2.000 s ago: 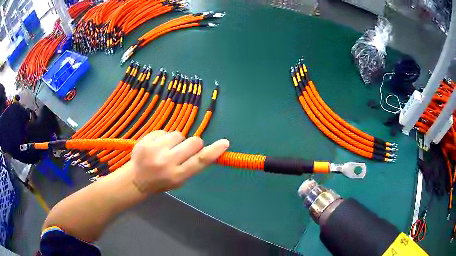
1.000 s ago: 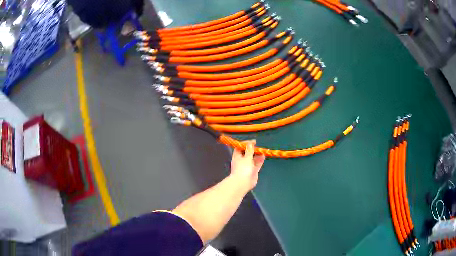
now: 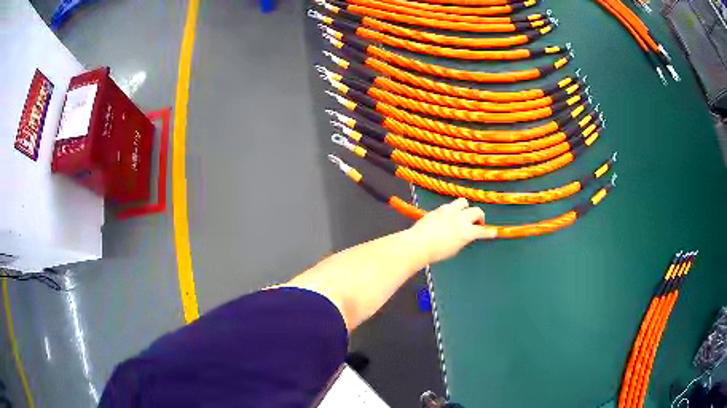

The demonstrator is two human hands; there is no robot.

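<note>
My left hand (image 3: 450, 229) is around the middle of an orange cable assembly (image 3: 536, 229) and covers part of it. This cable has black sleeves and silver lugs at both ends. It lies nearest to me, beside a fanned row of similar curved cable assemblies (image 3: 486, 169) on the green table mat. Its left end reaches out past the table edge. My right hand is not in view. A small metallic part (image 3: 431, 398), cut off at the bottom edge, may be the heat gun's nozzle.
A smaller cable group (image 3: 650, 343) lies at the lower right of the mat (image 3: 542, 335). More cables (image 3: 634, 24) lie at the top right, and a crumpled clear bag (image 3: 712, 341) is at the right edge. A red box (image 3: 119, 139) stands left, beyond a yellow floor line (image 3: 182, 159).
The view has turned toward the left table edge. My left hand has brought the cable from in front of me down to the near end of the row. The heat gun has left clear view.
</note>
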